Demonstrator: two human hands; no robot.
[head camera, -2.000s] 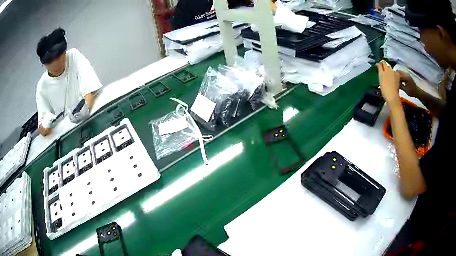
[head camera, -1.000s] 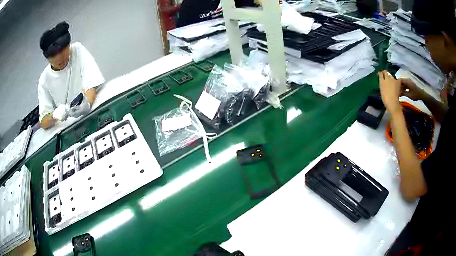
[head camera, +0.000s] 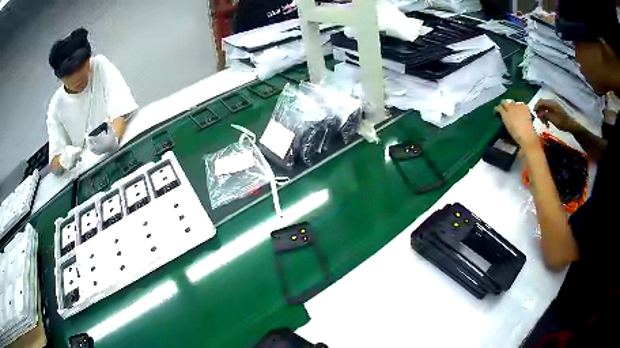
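Note:
Neither of my hands is in view. A pile of black phone housings (head camera: 435, 238) lies overlapping on the white covering sheet (head camera: 381, 299) in front of me, yellow dots showing on the top one. One black open housing (head camera: 291, 236) lies singly on the green belt left of the pile. Another housing (head camera: 408, 151) lies farther up the belt. A dark piece (head camera: 289, 338) is cut off by the bottom edge, and a housing end (head camera: 80, 340) shows at the bottom left.
White blister tray (head camera: 139, 248), bags of black parts (head camera: 309, 132), and pale post (head camera: 370, 61) stand mid-belt. A black-shirted person's arm (head camera: 547, 204) is right, beside an orange basket (head camera: 584, 194). A white-shirted person (head camera: 92, 102) sits far left. Tall black-and-white stacks (head camera: 435, 88) stand behind.
The near-belt housings have shifted down and left, and another has appeared higher up the belt. The far-row housings have shifted right. The black-shirted person's hands moved slightly; the pile looks unchanged.

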